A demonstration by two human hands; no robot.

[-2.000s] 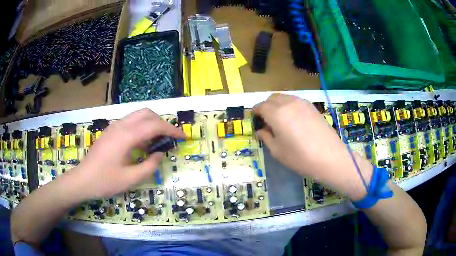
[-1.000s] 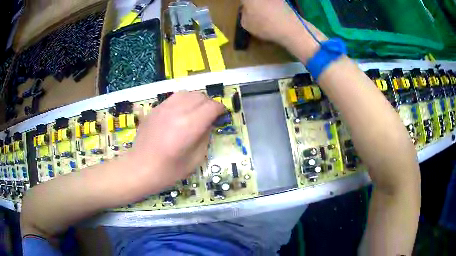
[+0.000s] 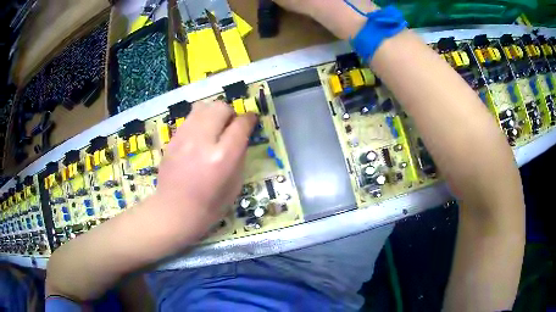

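My left hand (image 3: 204, 158) reaches over a cream-tan circuit board (image 3: 283, 204). Its fingers are closed at a dark cylindrical capacitor (image 3: 257, 133), partly hidden, just below the board's yellow blocks (image 3: 245, 105). My right hand (image 3: 314, 7) is at the top edge, above the cardboard box; its fingers are cut off by the picture's edge, so what it holds cannot be seen. A blue band (image 3: 378, 30) is on my right wrist. Another board (image 3: 366, 131) lies to the right, past a grey gap, with a dark capacitor across it.
Metal conveyor rails (image 3: 317, 226) carry boards to both sides. Beyond lie a black tray of green components (image 3: 143, 67), yellow-tailed metal strips (image 3: 204, 55), a dark block (image 3: 267, 18), a cardboard box of dark capacitors (image 3: 67, 67) and a green bin (image 3: 439, 13).
My left hand has moved from a board further left onto the board beside the gap. My right hand has left the boards and gone up past the top edge. The view has shifted.
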